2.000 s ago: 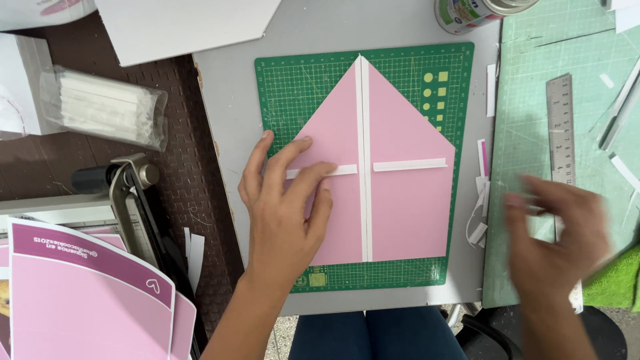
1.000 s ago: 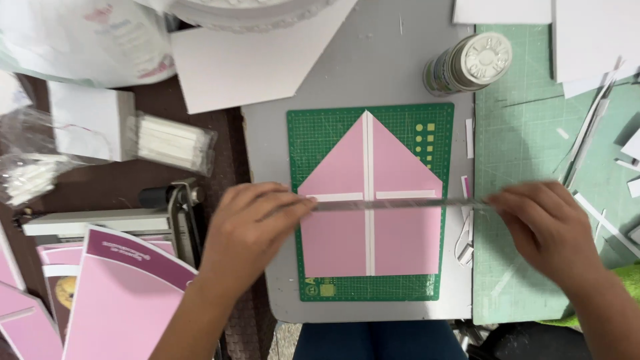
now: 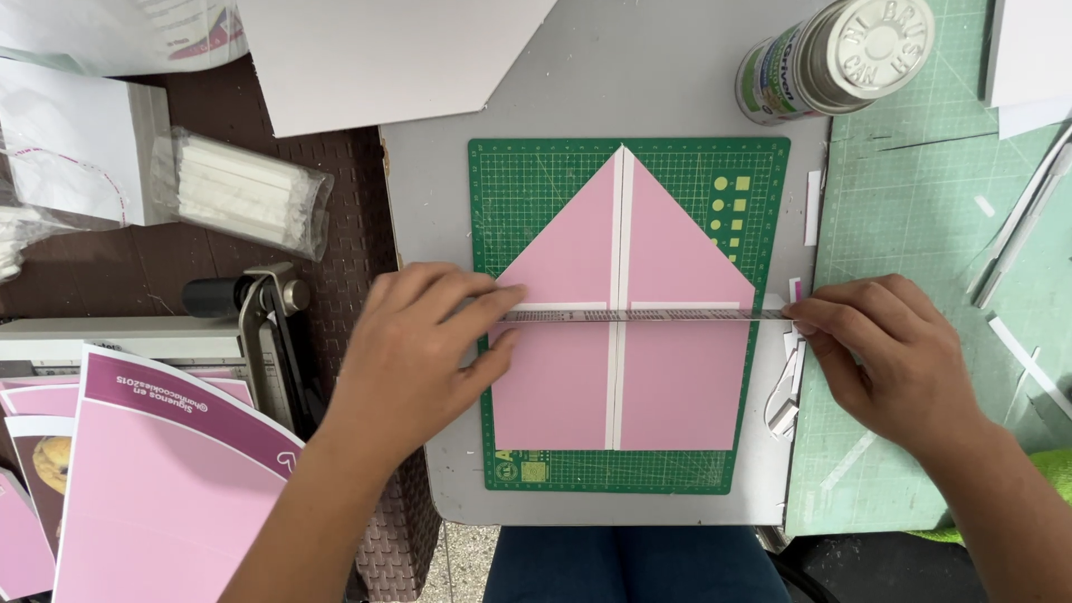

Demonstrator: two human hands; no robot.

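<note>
A metal ruler (image 3: pixel 645 316) lies or is held level across two pink card pieces (image 3: pixel 553 385), just below their white horizontal strips (image 3: pixel 687 306). My left hand (image 3: pixel 427 352) pinches its left end between thumb and fingers; my right hand (image 3: pixel 888 360) grips its right end past the mat's edge. The two pieces meet side by side along a white-edged vertical seam and form a pointed house shape. Beneath them is a green cutting mat (image 3: pixel 536 176). Whether the ruler touches the card cannot be told.
A metal brush-on can (image 3: pixel 779 79) stands at the upper right. Paper scraps (image 3: pixel 783 419) and a light green mat (image 3: pixel 888 494) are at the right. On the left are bagged white sticks (image 3: pixel 243 193), a paper trimmer (image 3: pixel 126 335) and printed pink sheets (image 3: pixel 167 502). White card (image 3: pixel 385 59) lies above.
Two seconds ago my left hand was on the left strip and the ruler lay on the right mat. Now both hands hold the ruler across the card. The view has shifted.
</note>
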